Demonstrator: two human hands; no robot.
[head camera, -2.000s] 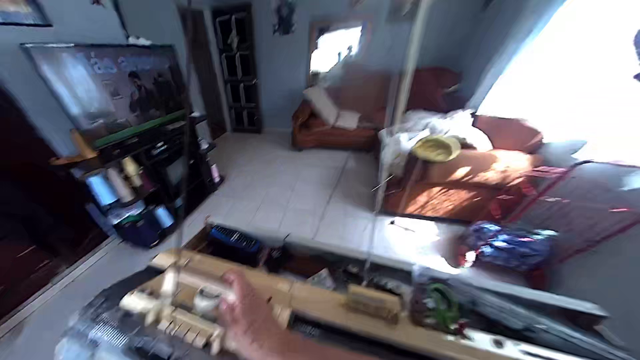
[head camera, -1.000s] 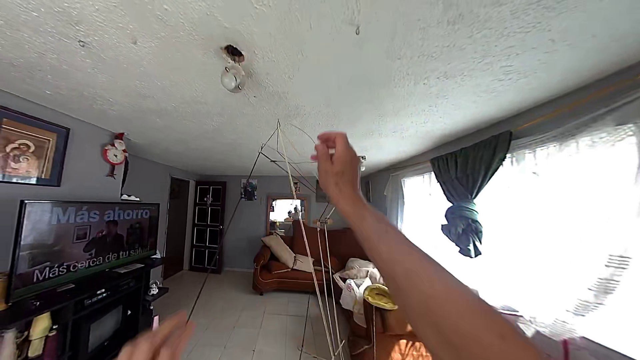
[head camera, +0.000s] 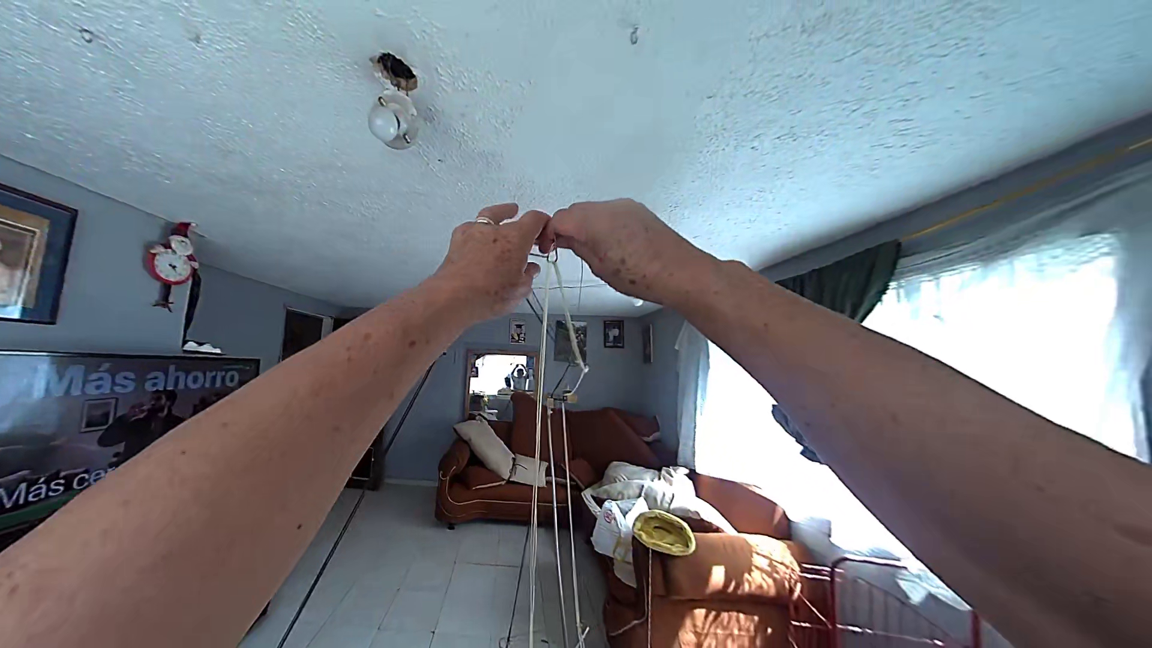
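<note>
Both arms reach up in front of me. My left hand (head camera: 493, 256), with a ring on one finger, meets my right hand (head camera: 612, 243) at the fingertips. Between them the fingers pinch the top of pale strings (head camera: 538, 432), where a small loop or hook shows just under the fingertips. The strings hang down past the bottom edge of the view. A small tan block (head camera: 569, 397) hangs among them below the hands. Which hand holds which strand is hard to tell.
A bare light bulb (head camera: 393, 121) hangs from the ceiling at upper left. A television (head camera: 126, 423) stands left, brown sofas (head camera: 720, 567) with bags and a yellow hat-like item (head camera: 664, 532) lie beyond, and a red metal frame (head camera: 832, 603) is lower right.
My left hand has risen from the bottom of the view to meet my right hand at the top of the strings. The view has swung up from the loom-like wooden piece seen earliest.
</note>
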